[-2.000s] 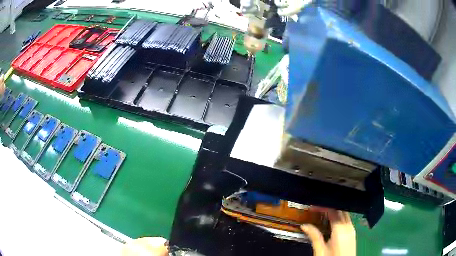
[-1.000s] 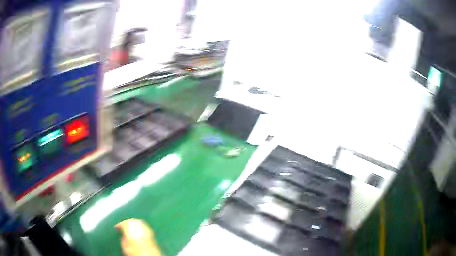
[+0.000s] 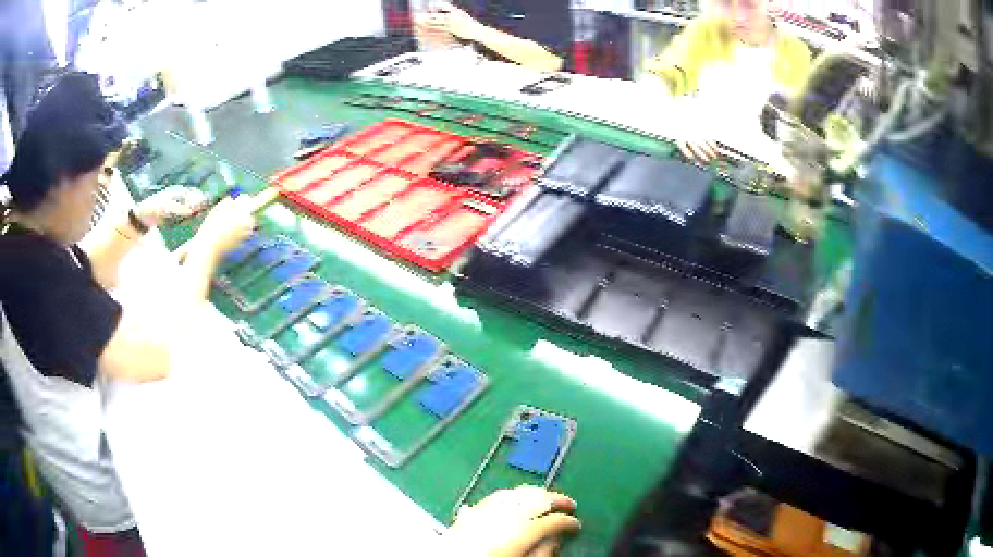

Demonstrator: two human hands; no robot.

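Note:
My left hand is at the bottom centre, on the near end of a phone middle frame with a blue pad at its far end. The frame lies on or just above the green mat; I cannot tell which. Other phone frames with blue pads lie in a row to its left, overlapping. The orange press fixture is low at the right under the blue press housing, partly cut off by the bottom edge. My right hand is not in view.
A red parts tray and a black parts tray with stacked dark parts lie beyond the row. A person works at the left, hands near the row's far end. Another person sits across the bench.
The view has swung from the right side back to the left. My left hand is now at a frame set apart from the row, which was not there two seconds ago.

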